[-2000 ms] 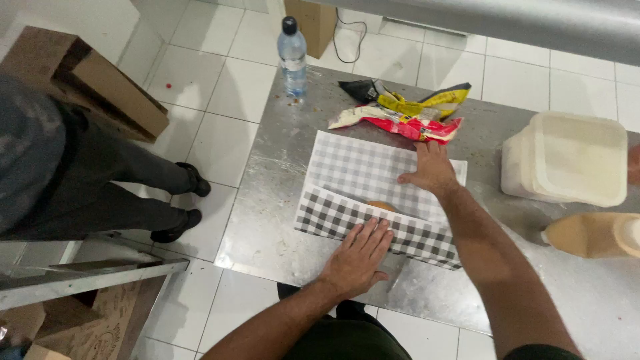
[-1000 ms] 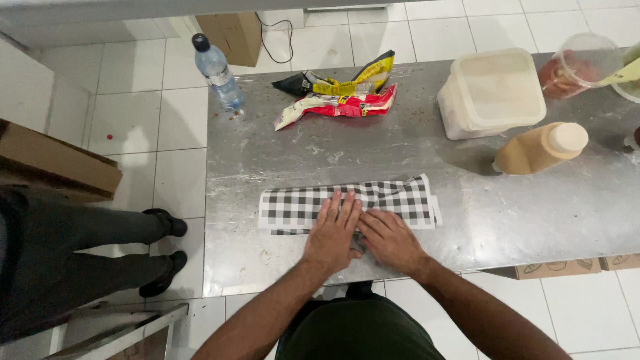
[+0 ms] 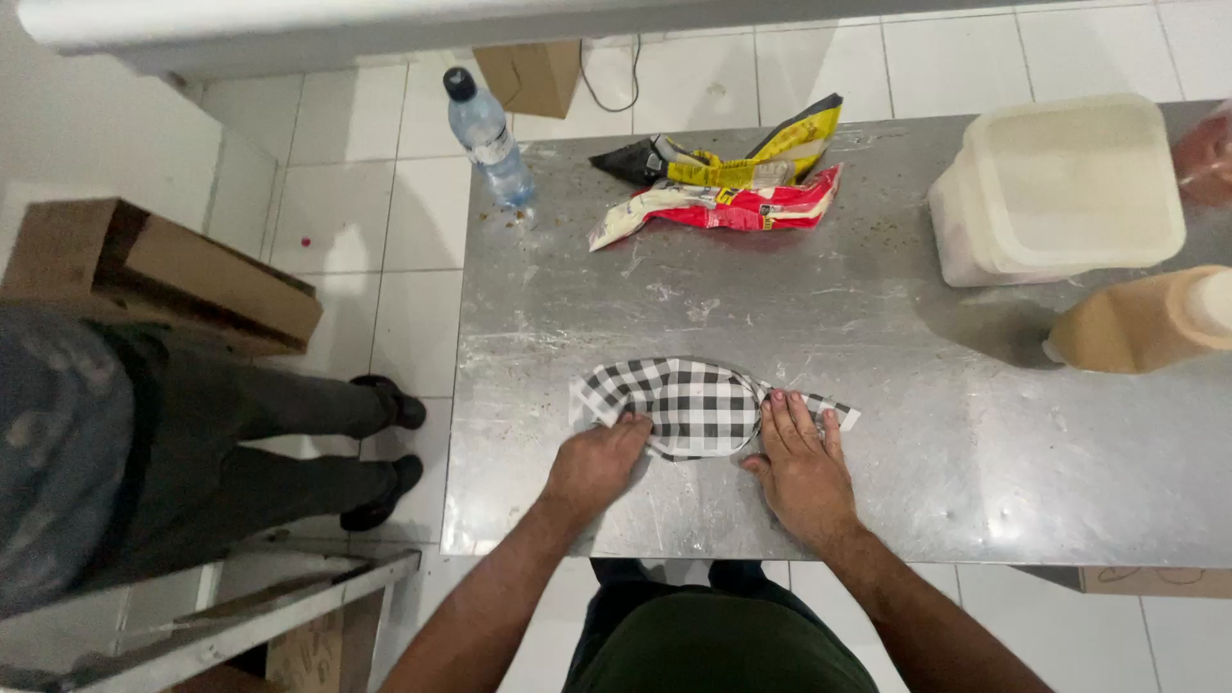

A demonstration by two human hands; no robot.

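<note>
A black-and-white checkered paper wrap [image 3: 703, 409] lies on the stainless steel table [image 3: 693, 308], bulging in the middle; what is inside is hidden. At its left end my left hand [image 3: 599, 464] has its fingers curled against the paper, and whether they pinch it is unclear. My right hand [image 3: 807, 472] lies flat with fingers extended on the paper at the right of the bulge, where a flattened tail of paper sticks out past the fingers.
Sauce bags, yellow-black [image 3: 717, 166] and red-white [image 3: 741, 207], lie behind the wrap. A water bottle [image 3: 491, 144] stands at the back left corner. Right are a lidded plastic tub [image 3: 1068, 192] and a squeeze bottle of tan sauce [image 3: 1136, 322]. Another person [image 3: 192, 433] stands left, near cardboard boxes [image 3: 212, 279].
The checkered paper was spread out with a tan item partly showing, then folded into a long strip; now it is a compact bulging bundle. My hands have moved apart to its two ends.
</note>
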